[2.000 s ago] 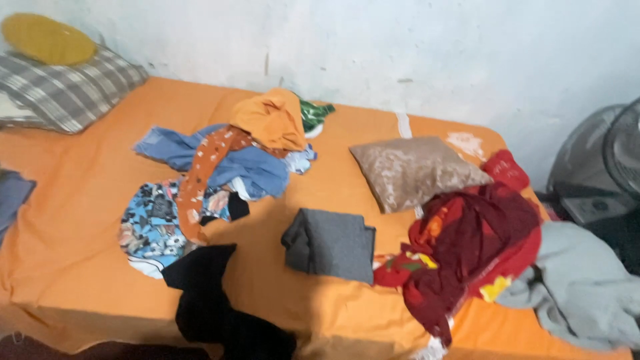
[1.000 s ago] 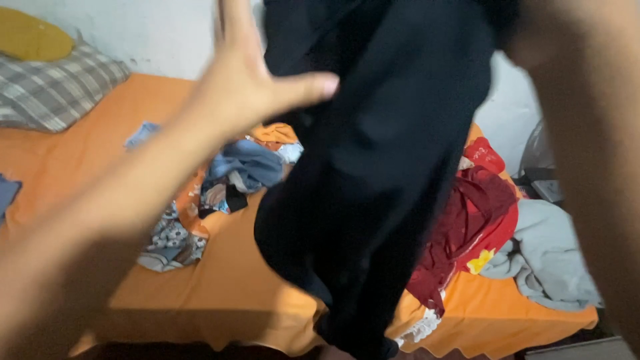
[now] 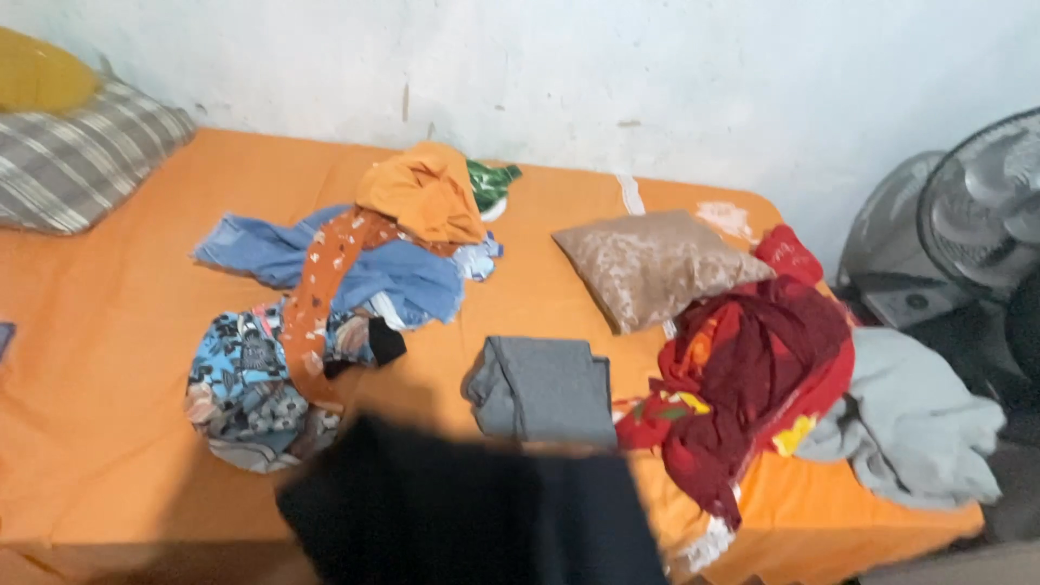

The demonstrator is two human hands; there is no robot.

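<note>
A black cloth garment [image 3: 479, 512], blurred, spreads across the bottom middle of the view, in front of the bed's near edge. Neither of my hands shows, so what holds the garment is hidden. Just beyond it lies a folded grey garment [image 3: 548, 394] on the orange bedsheet [image 3: 106, 349]. To the left are a blue patterned garment [image 3: 244, 382], a rust-coloured printed cloth [image 3: 325, 284], blue denim [image 3: 406, 276] and an orange cloth [image 3: 426, 191]. On the right, dark red cloth [image 3: 756, 366] lies beside a pale grey cloth [image 3: 918, 414].
A brown cushion [image 3: 658, 264] lies behind the red cloth. A plaid pillow [image 3: 89, 154] with a yellow cushion [image 3: 41, 73] on it is at the far left. The wall [image 3: 569, 81] runs behind the bed, and a fan [image 3: 983, 195] stands at its right end.
The black garment lay on the bed, then was raised between both hands; now it is low at the bottom of the view. Both hands have left the view.
</note>
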